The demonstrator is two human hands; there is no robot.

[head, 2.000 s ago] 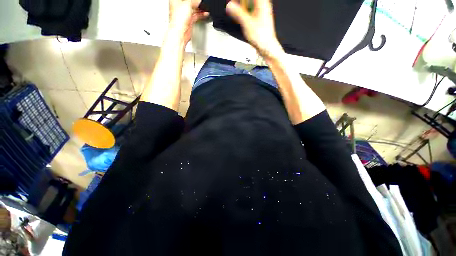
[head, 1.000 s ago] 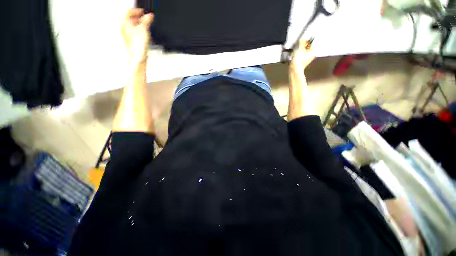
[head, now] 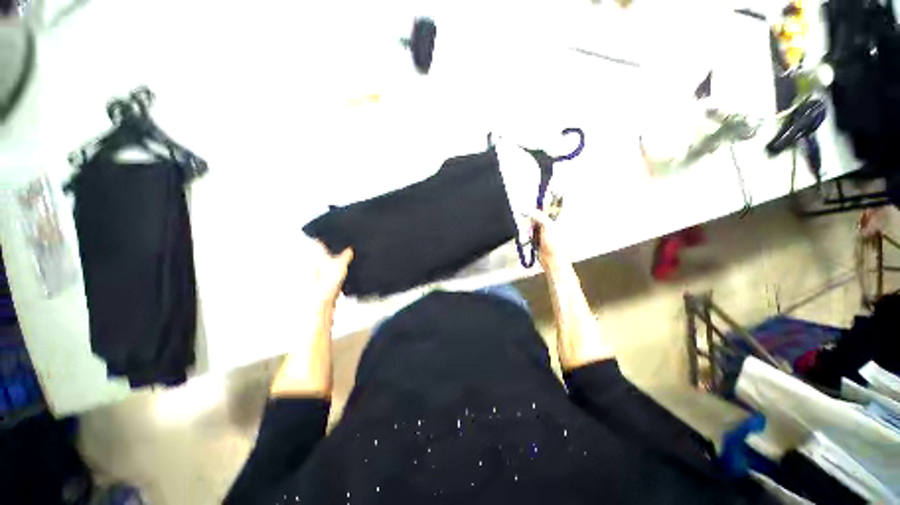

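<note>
A black garment [head: 429,222], folded into a strip, lies slanted across the white table near its front edge. A black hanger [head: 543,176] is at its right end, with the hook pointing right. My left hand [head: 334,271] grips the lower left end of the garment; its fingers are partly hidden. My right hand [head: 543,232] is closed around the hanger bar at the garment's right end. A small shiny thing shows beside the right fingers, too blurred to name.
A stack of black garments on hangers [head: 138,256] lies at the table's left. A small dark tool [head: 423,44] lies further back. A white corded appliance [head: 706,143] and a dark heap [head: 868,89] are at the right. White cloths [head: 809,424] hang at the lower right.
The view now shows more of the table. The garment has gone from a wide rectangle to a narrow slanted strip, with the hanger at its right end. My right hand has taken the hanger.
</note>
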